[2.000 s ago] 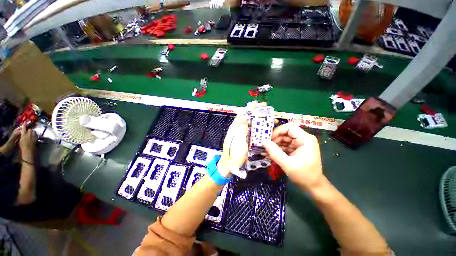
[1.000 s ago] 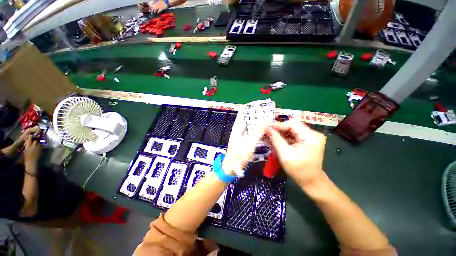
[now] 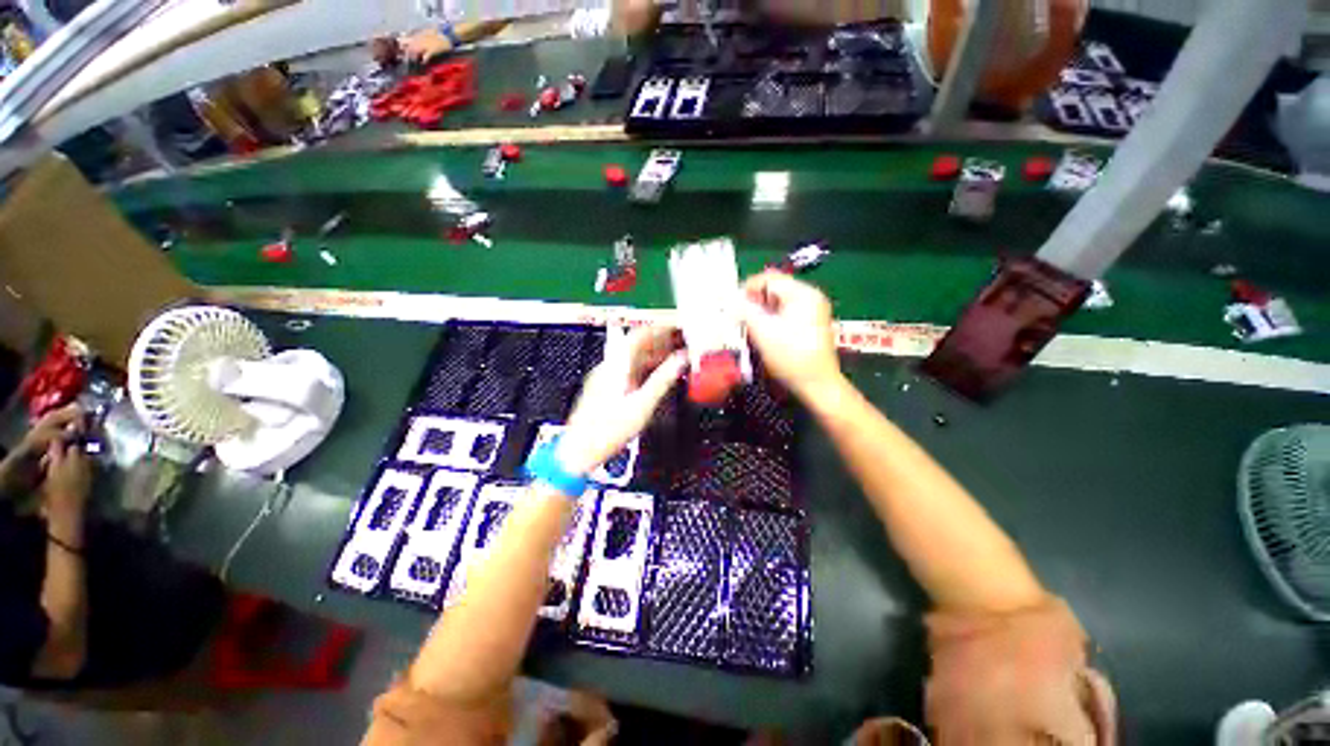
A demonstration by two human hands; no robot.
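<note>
The partly assembled unit [image 3: 709, 299] is a pale, upright rectangle held up above the tray's back edge, with a red piece [image 3: 715, 376] at its lower end. My right hand [image 3: 789, 324] grips its right side with the fingertips. My left hand [image 3: 624, 394], with a blue wristband, is at its lower left; the fingertips are close to the red piece, and contact cannot be told. The black blister tray [image 3: 729, 590] lies below, with several white housings [image 3: 617, 566] in its pockets.
The green conveyor belt [image 3: 540, 219] beyond carries several pale units with red pieces. A white fan [image 3: 241, 386] stands left, a pale green fan [image 3: 1295, 510] right. A dark reddish screen [image 3: 1006, 328] leans by the grey post. Another person's hands [image 3: 61, 445] are at far left.
The unit has been raised and turned upright, its red piece now at its lower end. My right hand has moved up to its side; my left hand has moved down and left, uncovering a housing.
</note>
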